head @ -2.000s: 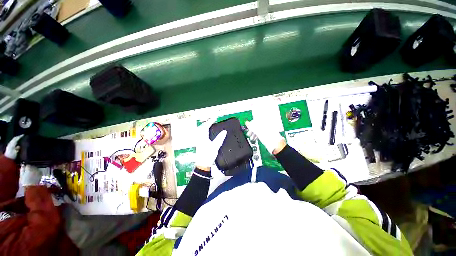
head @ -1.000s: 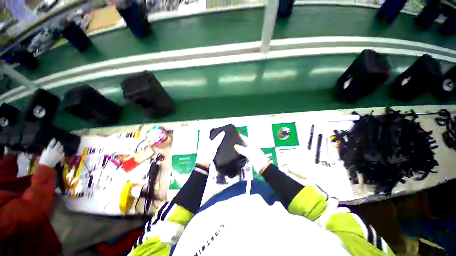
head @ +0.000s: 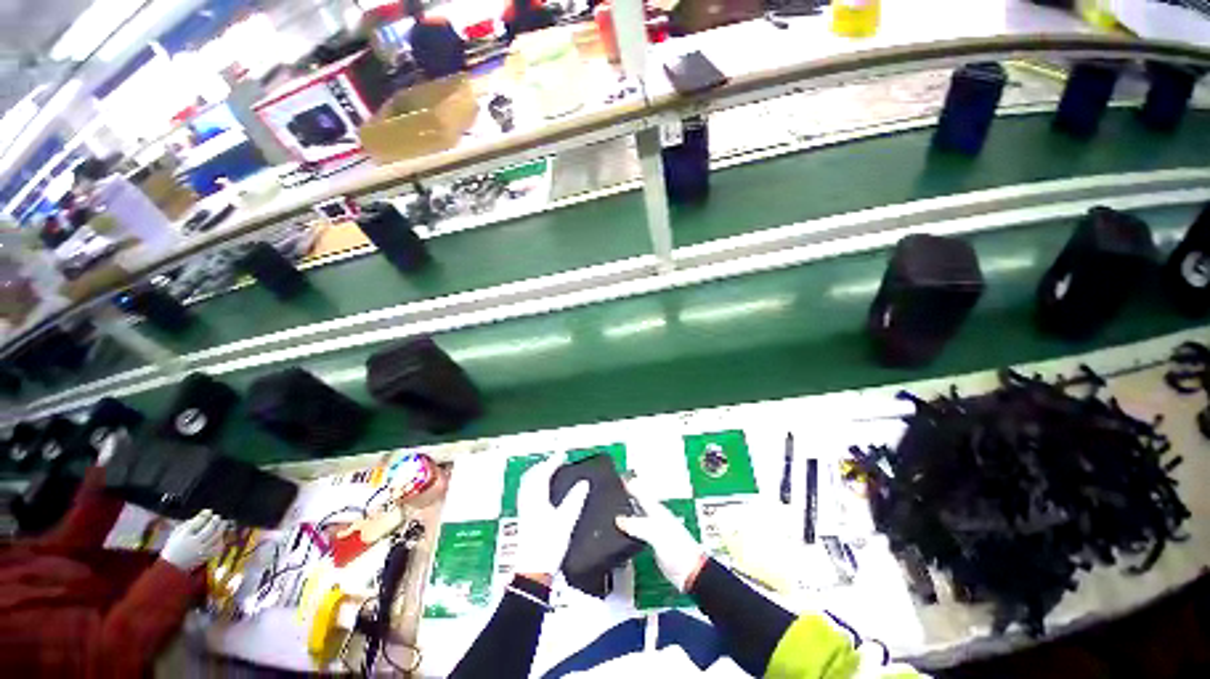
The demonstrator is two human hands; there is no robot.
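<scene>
A black box-shaped housing [head: 600, 520], smooth on its upper face, is held tilted over the bench right in front of my body. My left hand [head: 544, 524], in a thin white glove, grips its left side. My right hand [head: 660, 537], also white-gloved, holds its right side with the fingertips on its face. Green-and-white printed sheets [head: 463, 551] lie under and around the work. A small round silvery part [head: 715, 460] sits on a green square right of centre. The underside of the housing is hidden.
A large tangled heap of black straps or cables [head: 1028, 497] is at right, beside two thin dark sticks [head: 811, 500]. Black cabinets [head: 925, 299] stand on the green conveyor [head: 624, 358]. A yellow tool [head: 323, 621] and black corded item [head: 392, 577] lie left. A co-worker in red is far left.
The view has tilted up, showing more of the line beyond. Both hands keep hold of the housing; my right hand has shifted from its far corner onto its right side. The co-worker's hands have moved.
</scene>
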